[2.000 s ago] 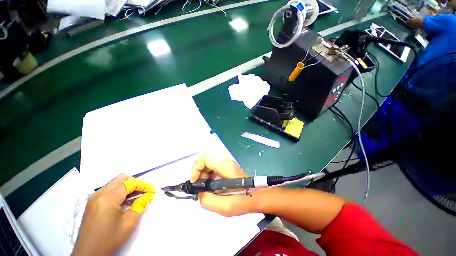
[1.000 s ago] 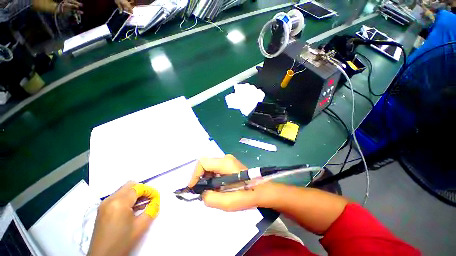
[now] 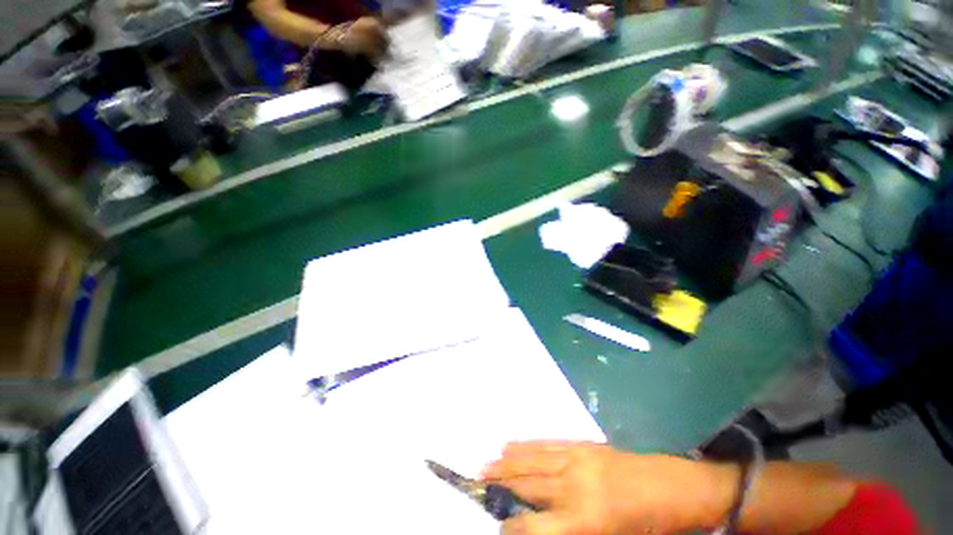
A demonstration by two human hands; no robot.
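White panels lie in front of me, one further back (image 3: 402, 293) and one nearer (image 3: 418, 418), with a thin dark gap between them. A small dark and pale piece (image 3: 317, 387) sits at the gap's left end; blur hides what it is. My right hand (image 3: 585, 489) is low at centre right, over the nearer panel's right part, closed around the soldering iron (image 3: 502, 499). The iron's metal tip points up and left over the white surface; I cannot tell if it touches. My left hand is out of the picture.
A dark-faced panel (image 3: 117, 475) is tilted at lower left. On the right are the black soldering station (image 3: 679, 225), iron stand (image 3: 632, 274) with yellow sponge (image 3: 679, 311), crumpled paper (image 3: 585, 232) and white strip (image 3: 606, 331). Across the belt (image 3: 418, 172), a person's hand (image 3: 361, 38) is near white panels.
My left hand has left the picture. My right hand with the iron is lower in view and turned differently. The view has swung left, showing more of the tilted panel and the person opposite.
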